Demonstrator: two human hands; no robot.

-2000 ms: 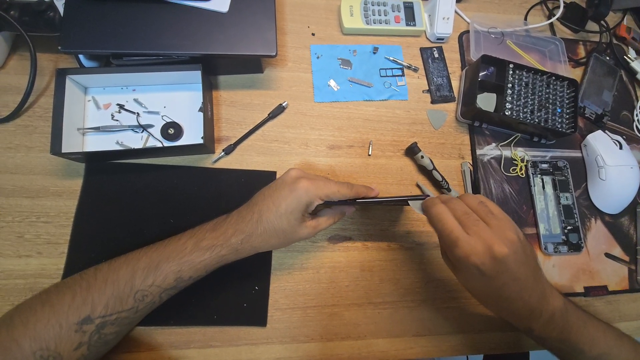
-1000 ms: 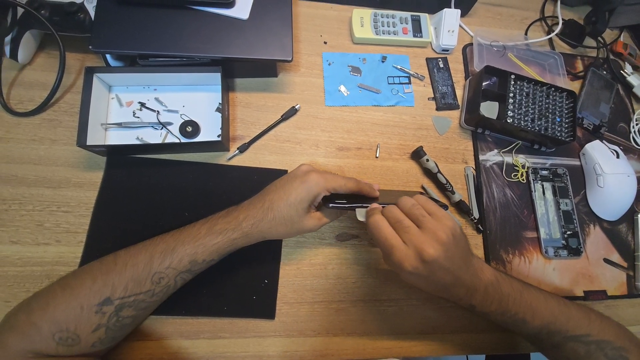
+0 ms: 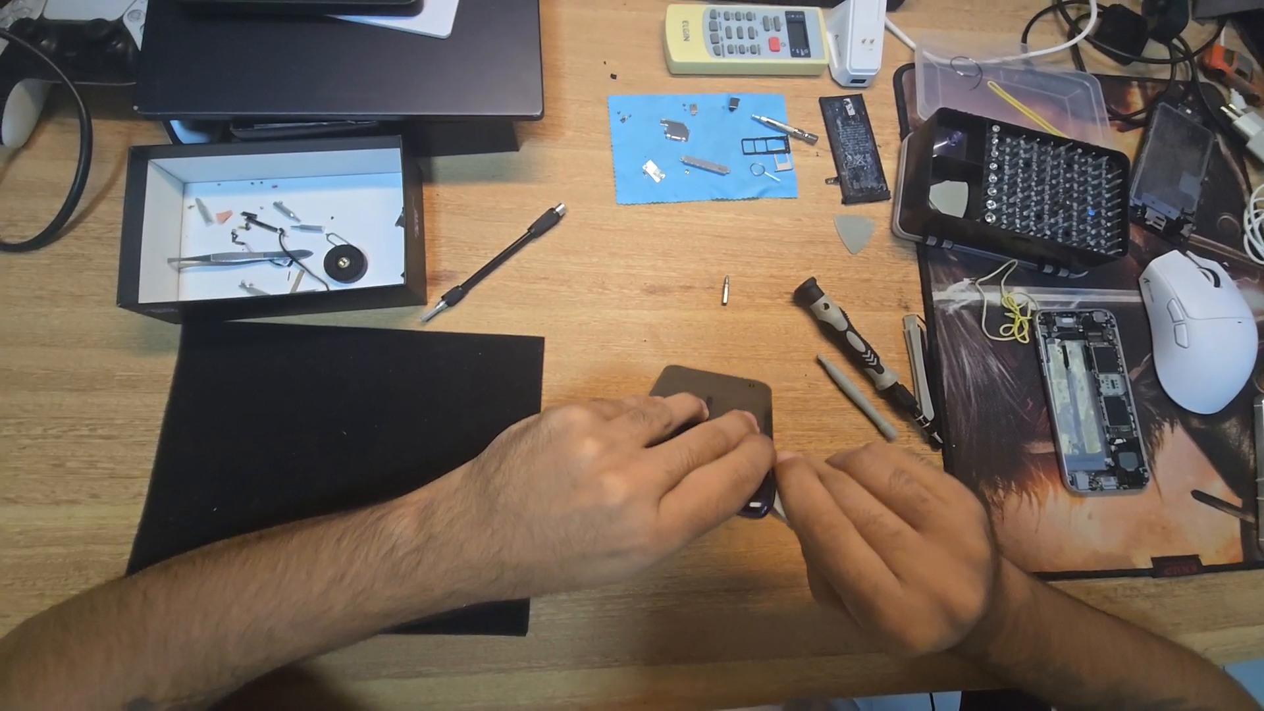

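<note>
A dark smartphone [image 3: 726, 388] lies on the wooden table under my left hand [image 3: 612, 484], whose fingers grip it across its back. At the phone's right edge, my right hand [image 3: 889, 538] pinches a thin, light-coloured pick [image 3: 778, 508], mostly hidden by the fingers. A grey plastic spudger [image 3: 855, 397] and a grey-and-black precision screwdriver [image 3: 857, 346] lie beyond the right hand. Above the phone are a small screwdriver bit [image 3: 726, 290] and a grey triangular pick [image 3: 854, 233].
A black mat [image 3: 336, 434] extends under my left forearm. Behind it stands a box [image 3: 272, 306] with tweezers and small parts. Further back lie a blue cloth [image 3: 647, 188] with metal parts and a phone battery [image 3: 855, 148]. At right are a bit case [image 3: 1047, 247], an opened phone [image 3: 1091, 400] and a mouse [image 3: 1200, 331].
The phone, earlier held edge-on between both hands, now lies flatter with its back showing. My left hand has moved onto its back, and my right hand is at its right edge.
</note>
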